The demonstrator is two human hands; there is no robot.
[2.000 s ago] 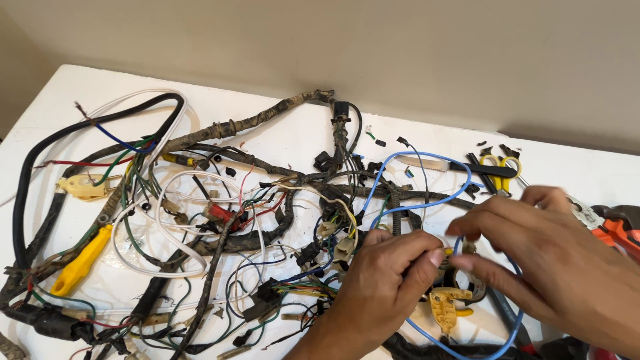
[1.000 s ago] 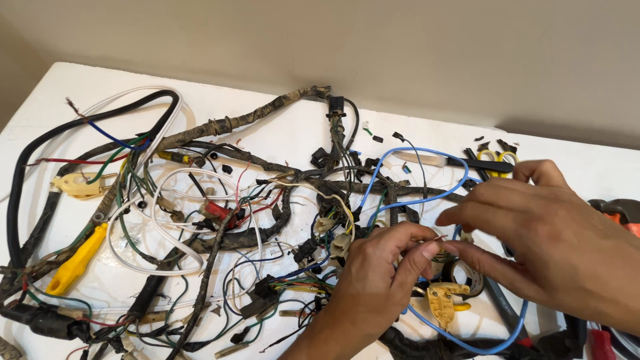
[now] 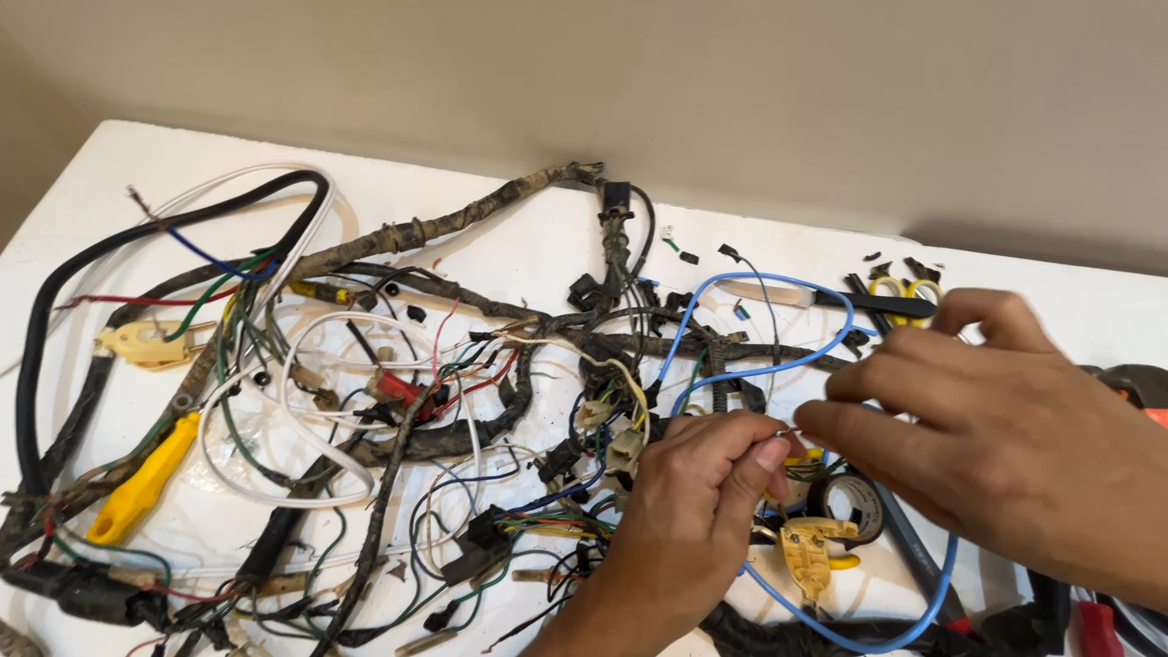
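Observation:
My left hand [image 3: 698, 506] pinches a thin wire between thumb and forefinger, at the right of the wiring harness. My right hand [image 3: 985, 438] is beside it, thumb and fingertip at the bare copper end [image 3: 792, 430] of that wire. A blue wire [image 3: 698, 306] loops behind and below both hands. Under them lie a cream plastic connector housing [image 3: 808, 557] and a roll of black electrical tape [image 3: 849, 506], partly covered. The dirty, taped wiring harness [image 3: 438, 443] spreads across the white table, with many coloured wires and connectors.
A knife with a black handle [image 3: 876, 303] lies behind my right hand, near yellow-handled scissors [image 3: 903, 297]. A yellow handle [image 3: 146, 479] and another cream housing [image 3: 151, 345] are at the left. The wall [image 3: 584, 82] stands along the table's far edge. Black scraps lie near the scissors.
My right hand's fingers have spread and lifted somewhat from the pinch seen two seconds ago. The left hand keeps its pinch, and bare copper now shows between the fingertips.

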